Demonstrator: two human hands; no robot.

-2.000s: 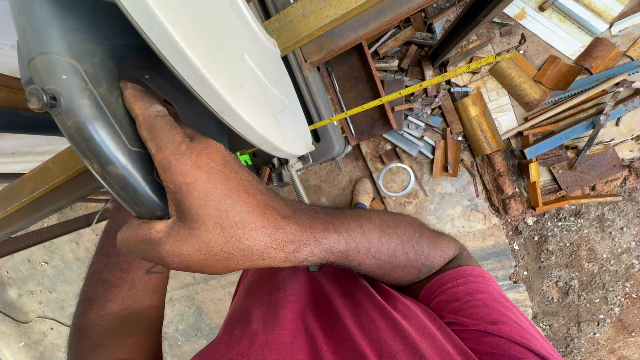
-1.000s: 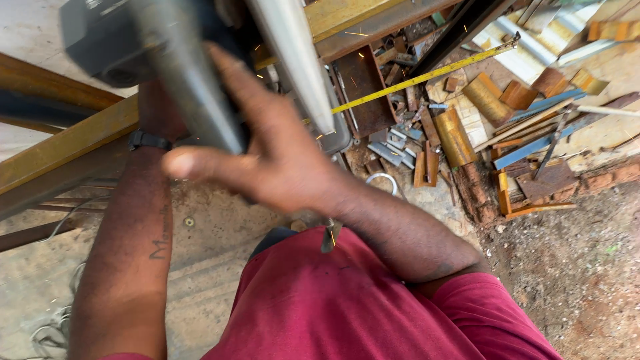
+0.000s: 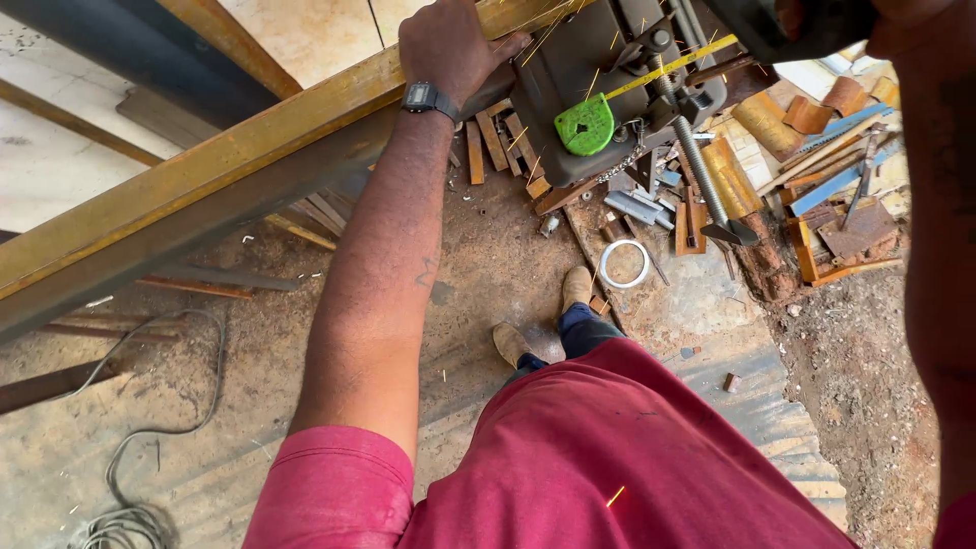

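Observation:
My left hand (image 3: 450, 49), with a digital watch on its wrist, grips a long yellow-brown steel beam (image 3: 305, 114) at top centre. Its thumb points right; its other fingertips are out of sight. My right hand (image 3: 907, 23), cut by the upper right edge, is closed round the black handle (image 3: 827, 27) of a cut-off saw. Between the hands lies the dark saw base (image 3: 560, 84), bearing a clamp with a threaded screw (image 3: 698, 156). A green tape measure (image 3: 585, 126) rests on the base, its yellow blade (image 3: 663, 72) drawn out to the right. Sparks fly around the base.
Rusty steel offcuts (image 3: 732, 179) and blue metal strips (image 3: 842, 175) litter the ground at right. A pale ring (image 3: 624, 264) lies beside my boots (image 3: 577, 288). Coiled cable (image 3: 126, 526) is at lower left. Steel pieces (image 3: 206, 282) lie below the beam.
The view has shifted a lot. My left hand, earlier hidden behind the saw, now shows on the beam. My right hand appears at the upper right instead of near the centre. Sparks show now, none two seconds ago.

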